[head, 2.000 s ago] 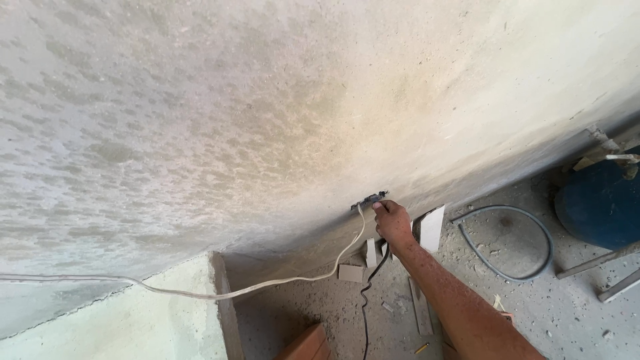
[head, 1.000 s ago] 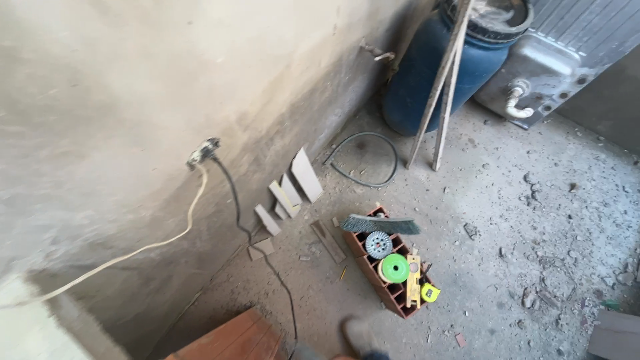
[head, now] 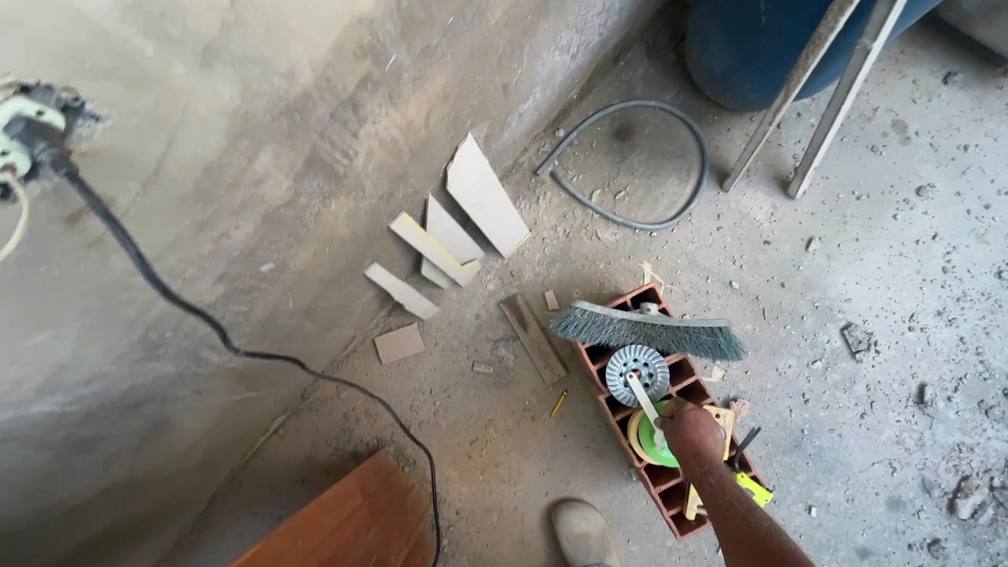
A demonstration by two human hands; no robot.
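Observation:
My right hand (head: 690, 435) reaches in from the lower right and grips a flat, pale metal tool, maybe a grinder spanner (head: 642, 398), whose far end lies over a diamond cup grinding wheel (head: 624, 368). Beneath my fingers is a green disc (head: 647, 438) beside a yellowish ring. They rest on red hollow clay bricks (head: 671, 501) with a brush head (head: 657, 332), a yellow perforated tool (head: 720, 421) and a bright yellow tape measure (head: 754, 490). My left hand is not in view.
A black power cord (head: 197, 315) runs from a wall socket (head: 31, 118) to the floor. Offcuts of board (head: 484, 197) lean against the wall. A grey hose (head: 703, 169), a pencil (head: 558, 403), a blue barrel (head: 756, 55), wooden strips (head: 846, 98) and rubble are around.
The view has swung right and down. My right hand was at the wall socket two seconds ago; now it is over the bricks, gripping the flat tool.

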